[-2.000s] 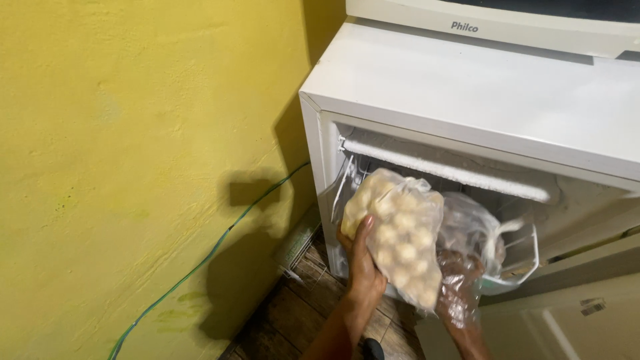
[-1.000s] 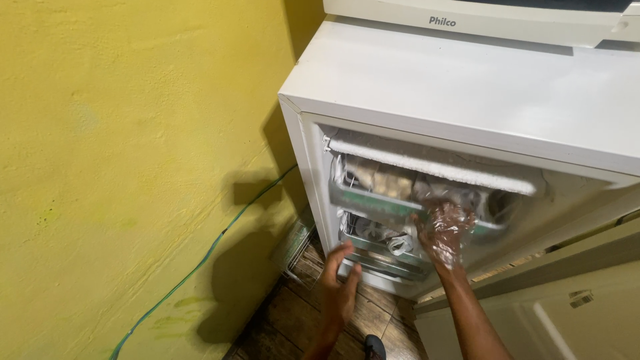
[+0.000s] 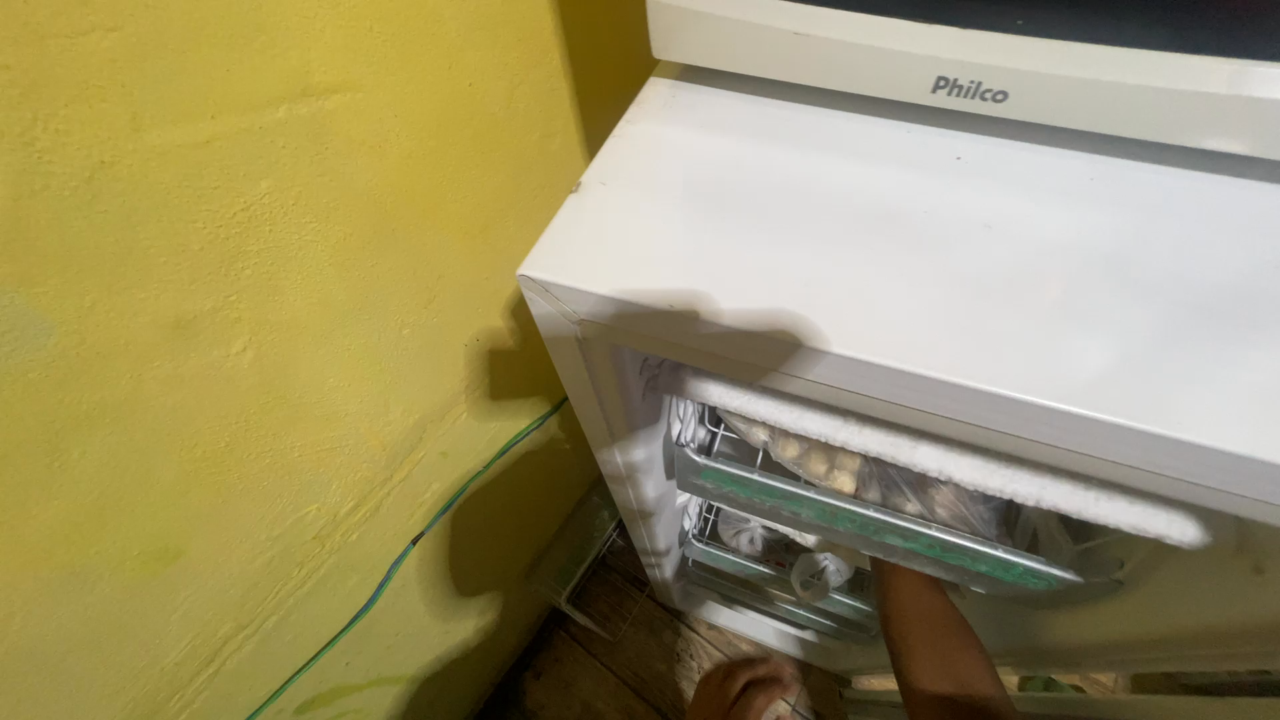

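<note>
My right forearm reaches into the open white freezer (image 3: pixel 900 250), below its upper wire basket (image 3: pixel 860 525); my right hand is hidden behind the basket's green-marked front. That basket holds a clear plastic bag of pale round pieces (image 3: pixel 815 462) and another plastic bag (image 3: pixel 930 497) beside it. Tied plastic bags (image 3: pixel 822 574) show in the lower basket, left of the forearm. At the bottom edge, my left hand (image 3: pixel 745 688) is blurred and partly cut off, low in front of the freezer; whether it holds anything is unclear.
A Philco appliance (image 3: pixel 970 90) stands on the freezer top. Thick frost (image 3: pixel 940 450) lines the opening's upper edge. A yellow wall (image 3: pixel 250 250) with a green cable (image 3: pixel 415 540) is at the left. A wire basket (image 3: pixel 590 565) stands on the wooden floor beside the freezer.
The bag of round pieces, held in my hands two seconds ago, now lies in the upper basket. My right hand has moved from that basket's front to behind and below it. My left hand is lower.
</note>
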